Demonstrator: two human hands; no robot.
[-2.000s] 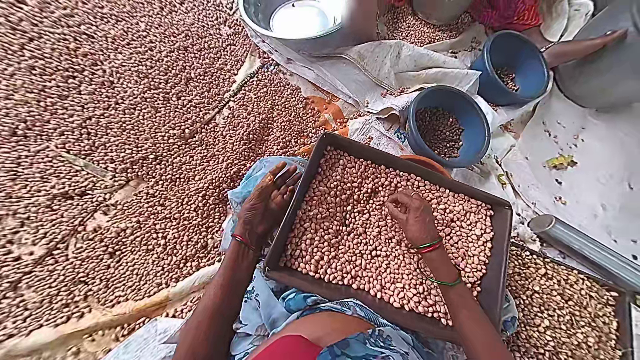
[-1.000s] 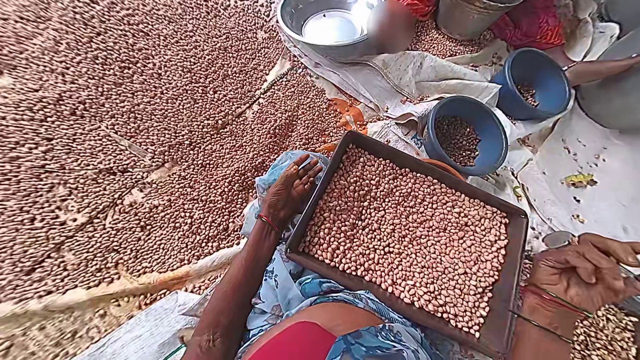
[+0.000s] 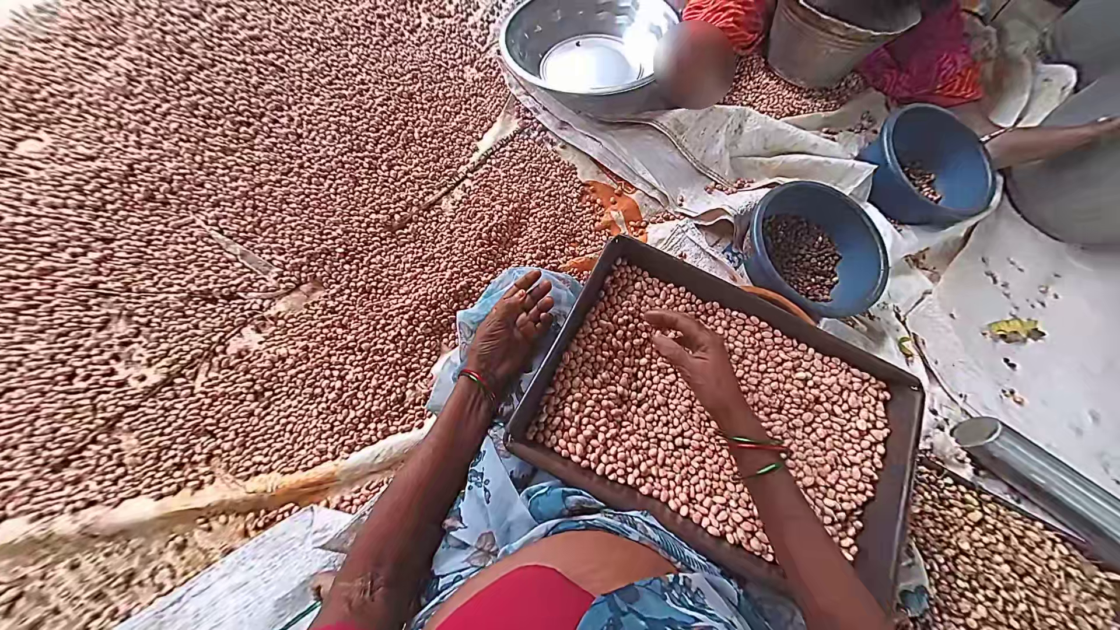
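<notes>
A dark rectangular tray full of pinkish-brown nuts or seeds lies tilted across my lap. Over its upper part is my right hand, fingers bent and a little apart, with nothing visible in them. Whether its fingertips touch the nuts I cannot tell. My left hand rests palm up beside the tray's left edge, on blue patterned cloth, fingers apart and holding nothing. Bangles circle both wrists.
Nuts cover the ground at left. Beyond the tray stand two blue tubs with some nuts inside, and a metal basin. A metal tube and more nuts lie at right. Another person's arm reaches in at upper right.
My right hand was over the tray, then beyond its right side near the metal tube, and is now back above the nuts. My left hand has stayed by the tray's left edge.
</notes>
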